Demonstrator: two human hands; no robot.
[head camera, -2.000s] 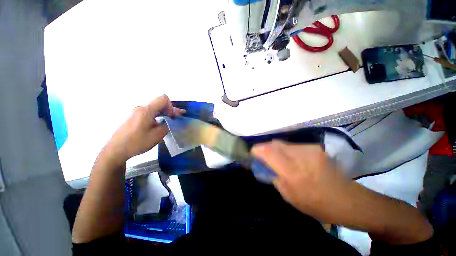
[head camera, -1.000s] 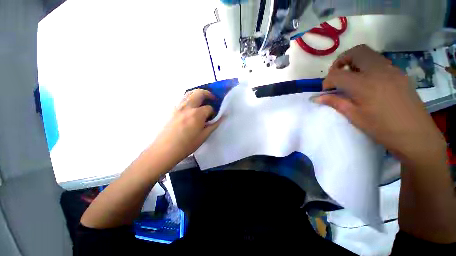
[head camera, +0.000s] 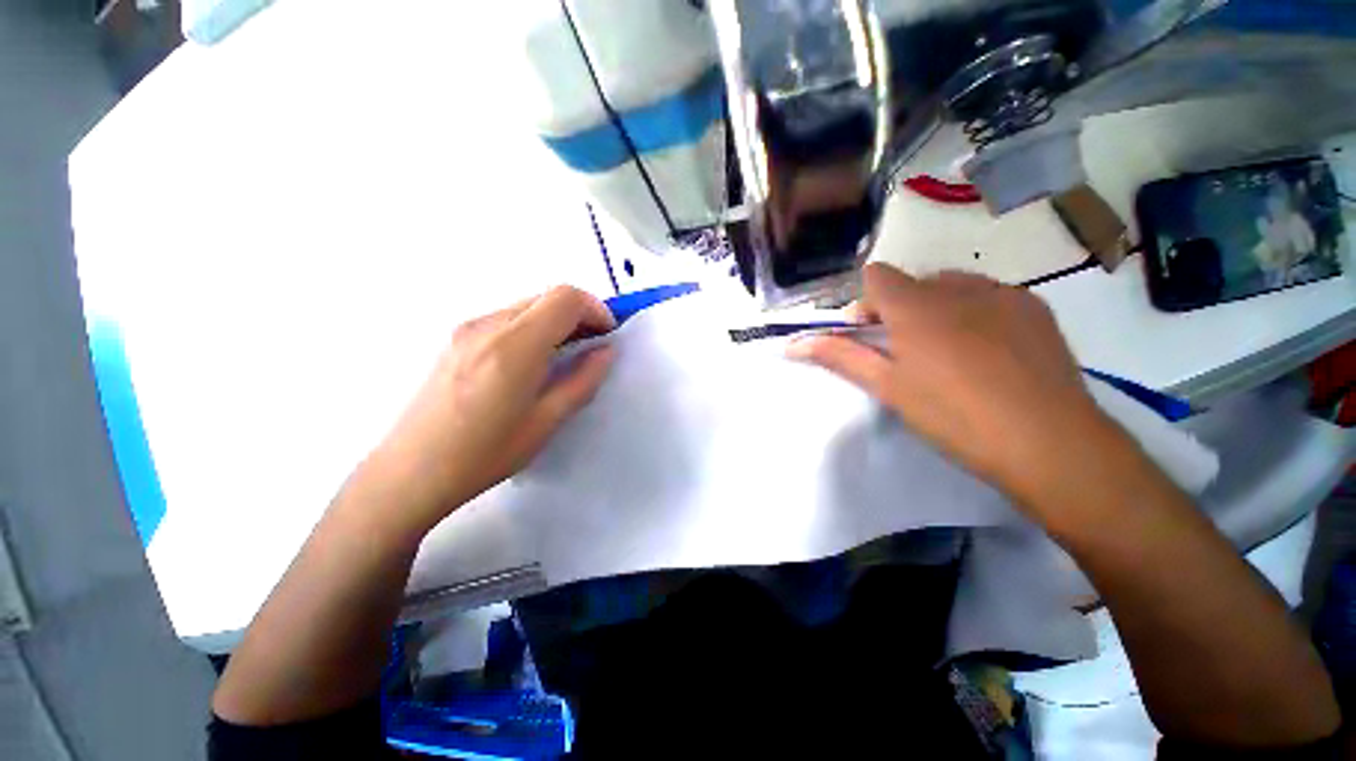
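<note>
A white fabric piece (head camera: 699, 446) lies over the table's front edge below the sewing machine head (head camera: 640, 119), with dark and blue fabric showing along its edges. My left hand (head camera: 513, 372) grips its upper left edge, fingers closed over a blue strip. My right hand (head camera: 952, 357) pinches the upper edge and a narrow dark strip (head camera: 788, 329) just below the machine head. The shiny cover (head camera: 811, 179) hides part of the needle area, so I cannot tell whether the fabric is under the presser foot.
A smartphone (head camera: 1246, 234) lies at the right beside a brown tab (head camera: 1093, 226). Part of the red scissors handle (head camera: 943, 189) shows behind the machine head. A blue basket (head camera: 476, 721) is below the table at left. More white fabric (head camera: 1279, 461) hangs at right.
The view has moved closer to the machine head. The white fabric is now spread flatter. My right hand has moved left along its edge, toward the needle area, uncovering the phone.
</note>
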